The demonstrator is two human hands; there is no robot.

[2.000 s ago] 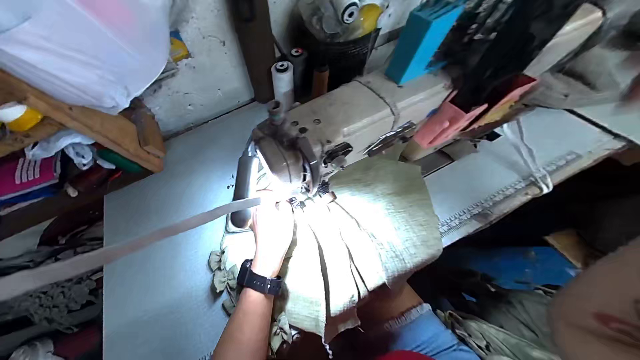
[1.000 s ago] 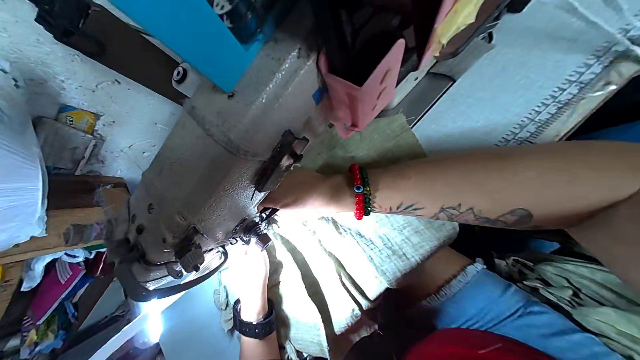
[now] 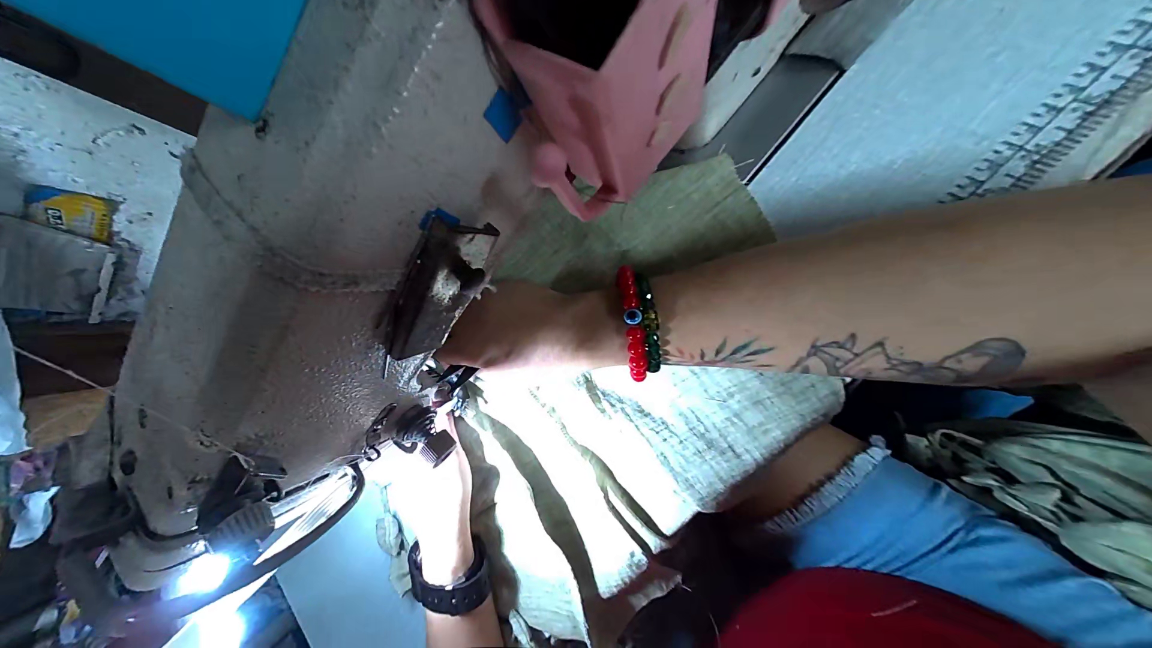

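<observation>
A sewing machine [image 3: 297, 243] with a worn, light-coloured body fills the upper left. Under it lies a pale green cloth [image 3: 576, 468] with folds or slits, brightly lit. My left hand [image 3: 430, 495], with a black watch [image 3: 448, 578] at the wrist, rests at the cloth's left edge by the needle area; its fingertips are washed out by glare. My right hand [image 3: 517, 328] reaches over the cloth behind the machine head, a red and green bead bracelet [image 3: 637, 324] on its wrist. The machine hides its fingers.
A pink plastic holder [image 3: 598, 108] is on the machine, and a blue object [image 3: 189, 45] stands at upper left. A lit lamp [image 3: 205, 572] glares at lower left. A measuring scale [image 3: 1053, 117] runs along the table at upper right. Bunched green cloth [image 3: 1035, 477] lies at right.
My right arm, not seen over the cloth two seconds ago, now stretches across it to the machine. My left hand stays by the needle area. The view has moved much closer to the machine.
</observation>
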